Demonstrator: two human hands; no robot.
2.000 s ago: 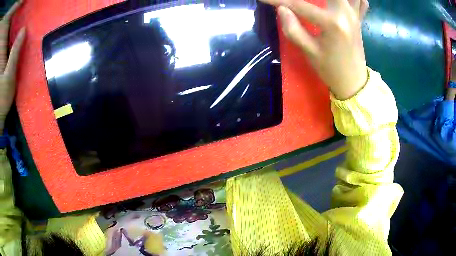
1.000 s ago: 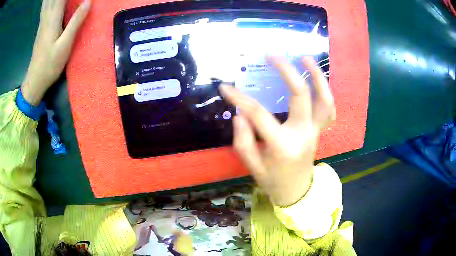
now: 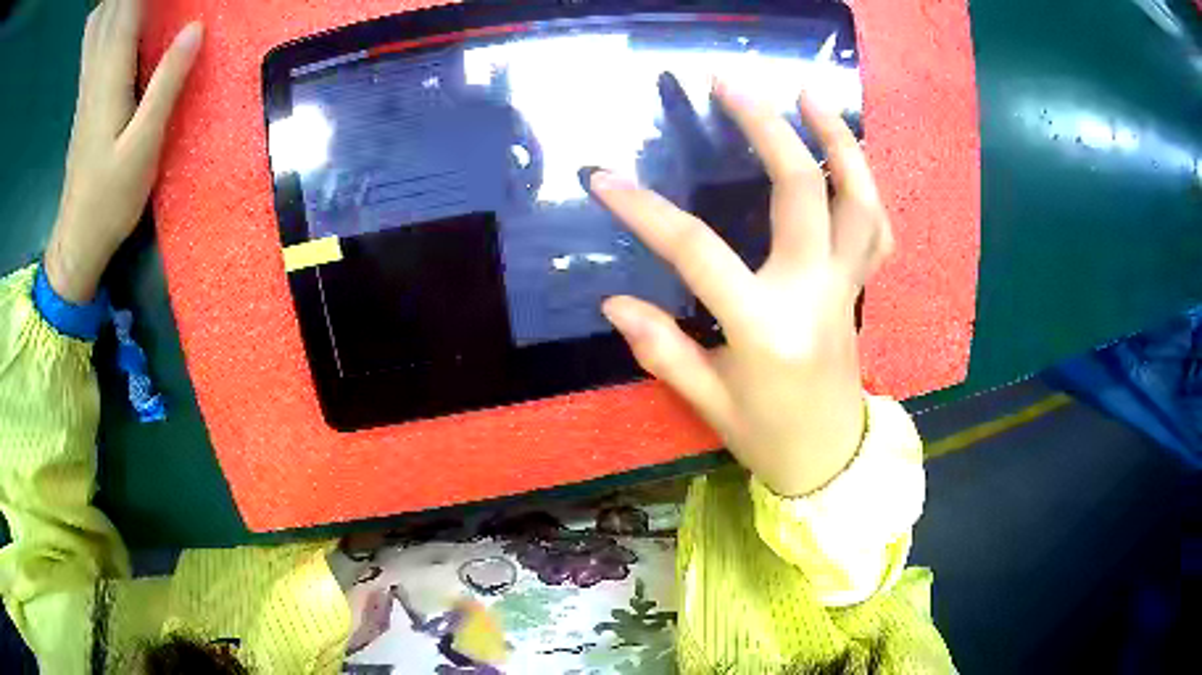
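Note:
A black-bordered tablet (image 3: pixel 409 290) lies on a red-orange foam carrier (image 3: pixel 910 198). Its screen shows bluish-grey and black areas under white glare. A yellow tape tab (image 3: pixel 314 253) is at the tablet's left edge. My right hand (image 3: pixel 784 284) is over the right half of the screen, empty, fingers spread; the index fingertip is at or just above the glass near the middle. I cannot tell whether it touches. My left hand (image 3: pixel 112 152) rests along the carrier's left edge, thumb apart on its top, other fingers partly hidden or cut off.
The carrier lies on a shiny green surface (image 3: pixel 1081 224). A blue strap (image 3: pixel 69 311) with a dangling cord is on my left wrist. Flower-patterned cloth (image 3: pixel 527 593) and yellow smock show below. Blue cloth (image 3: pixel 1147 396) is at the right, above a dark floor with a yellow line.
Since two seconds ago, my right hand has moved from the carrier's top right over the screen. The screen has gone from dark to settings panels, then to bluish-grey and black areas.

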